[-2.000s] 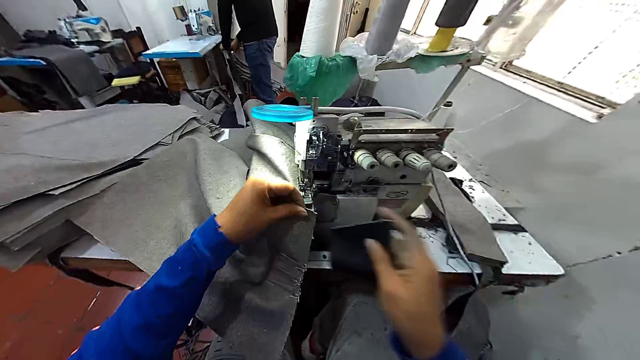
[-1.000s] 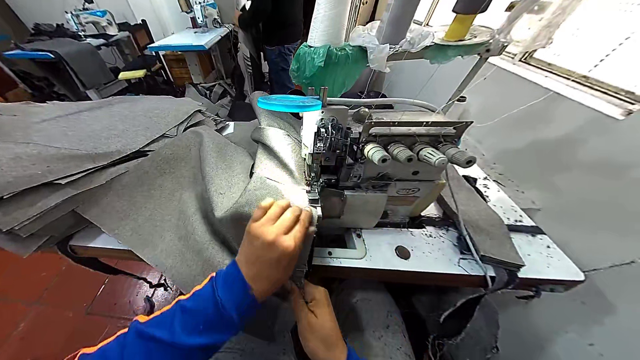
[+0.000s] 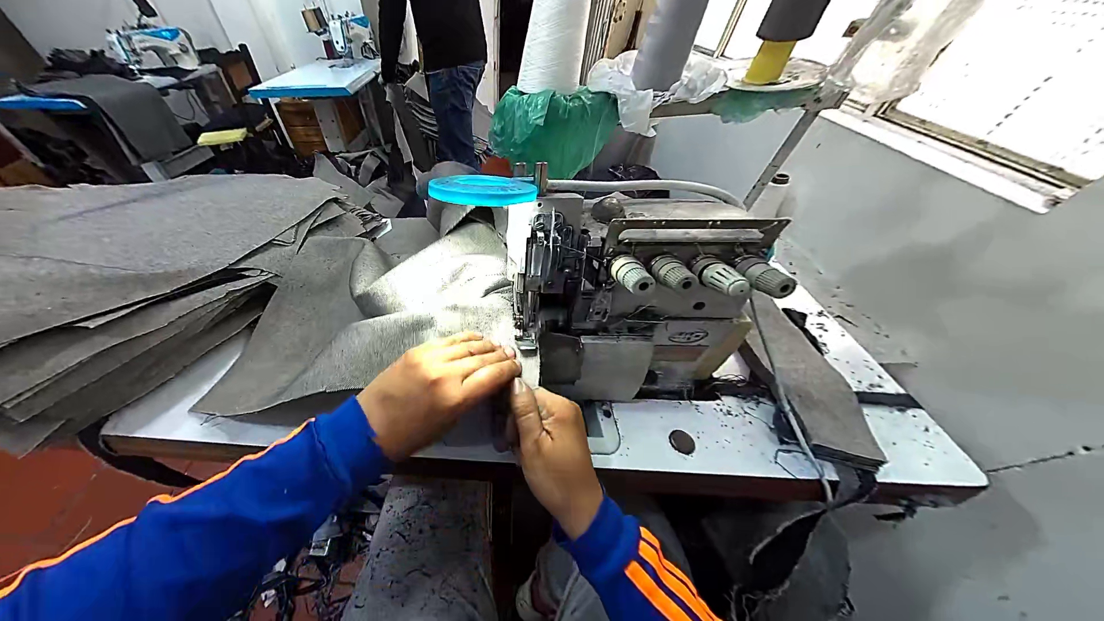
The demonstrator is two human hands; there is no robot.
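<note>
An overlock sewing machine (image 3: 664, 302) with several tension dials stands on a white table. Grey fabric (image 3: 414, 319) lies to the left of its needle area, with its right edge under the presser foot (image 3: 525, 335). My left hand (image 3: 435, 388) presses on the fabric just in front of the foot, its fingers bent over the edge. Close beside it, my right hand (image 3: 552, 444) pinches the fabric edge between thumb and fingers; the fingertips are partly hidden. A light blue ring (image 3: 482, 191) sits at the machine's upper left.
Stacked grey fabric panels (image 3: 138, 250) cover the table's left side. Narrow grey pieces (image 3: 815, 388) lie right of the machine. Thread cones (image 3: 552, 52) stand behind on a rack. A person (image 3: 444, 69) stands beyond, near another sewing table (image 3: 317, 79). Lint dots the white tabletop (image 3: 733, 440).
My right hand, out over the table's right part two seconds ago with a dark piece near it, is now at the fabric edge beside my left hand. The fabric lies more bunched behind the foot.
</note>
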